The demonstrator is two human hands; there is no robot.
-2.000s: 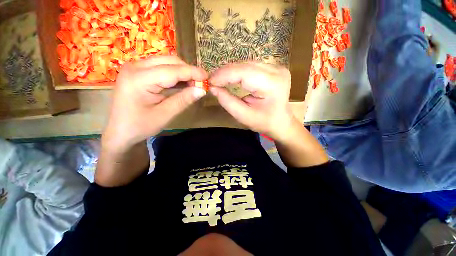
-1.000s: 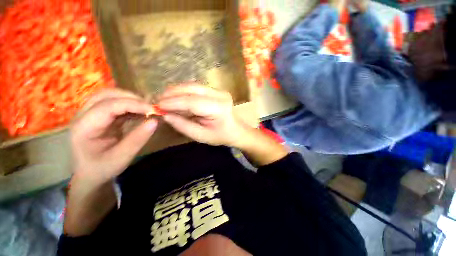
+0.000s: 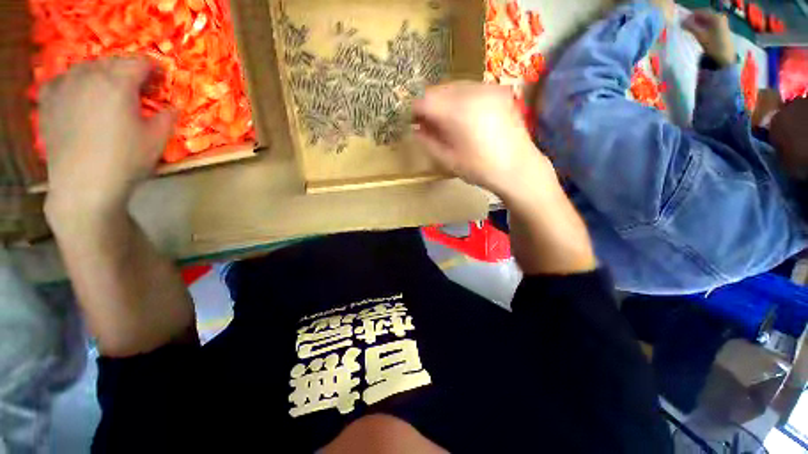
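My left hand [image 3: 99, 129] is over the left side of the cardboard box of orange parts [image 3: 211, 158], fingers bent down at the heap of orange plastic parts [image 3: 208, 75]. My right hand [image 3: 478, 129] is over the right side of the box of metal parts [image 3: 376, 184], with its bent fingertips at the edge of the scattered grey metal parts [image 3: 354, 84]. Both hands are slightly blurred. Whether either one holds a part cannot be seen.
Orange pieces [image 3: 514, 40] lie on the bench right of the metal-parts box. A co-worker in a blue denim jacket [image 3: 647, 177] sits close at the right. Another person's pale sleeve [image 3: 40, 328] shows at the lower left. Red items lie below the bench edge.
My hands were together on a small orange part; they have moved apart, the left to the orange heap, the right to the metal parts. The view has shifted.
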